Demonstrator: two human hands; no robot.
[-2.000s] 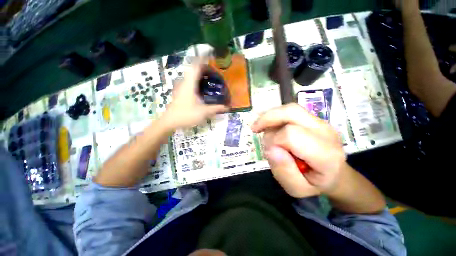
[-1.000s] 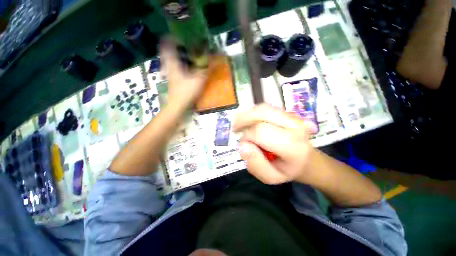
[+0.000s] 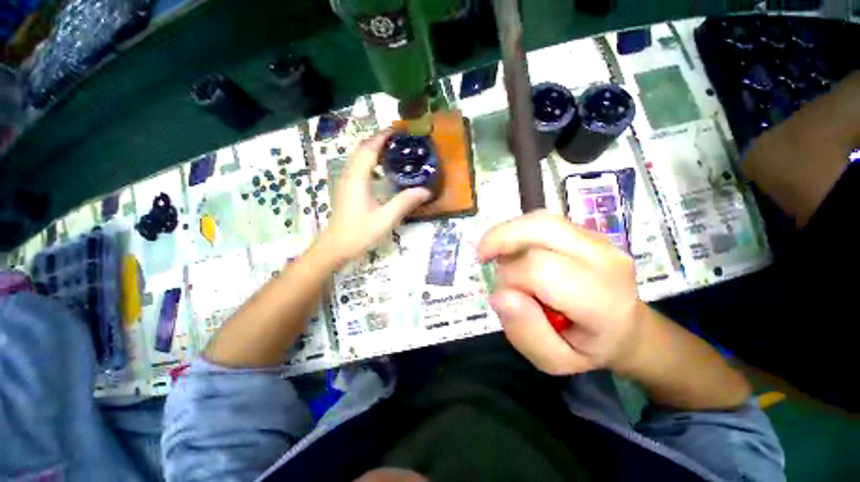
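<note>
My left hand (image 3: 363, 207) holds a glossy black cylindrical housing (image 3: 412, 158) by its sides, over the left part of the orange press pad (image 3: 455, 162). The brass-coloured ram (image 3: 415, 115) of the green hand press (image 3: 388, 47) is just behind the housing's rim; whether they touch I cannot tell. My right hand (image 3: 566, 292) is closed around the end of the dark press lever (image 3: 522, 122). The red lever knob (image 3: 556, 320) shows partly between its fingers.
Two black housings (image 3: 600, 122) stand right of the lever, with a lit smartphone (image 3: 598, 209) in front. Small dark discs (image 3: 273, 185) and black rings (image 3: 158, 218) lie left. A clear tray (image 3: 80, 282) is far left. Another person's arm (image 3: 802, 155) is at right, by a black tray (image 3: 773, 75).
A second ago my left hand was blurred beside the ram, left of the pad; now it holds a housing nearer me. Two housings show at back left where three stood. My right hand stays on the lever.
</note>
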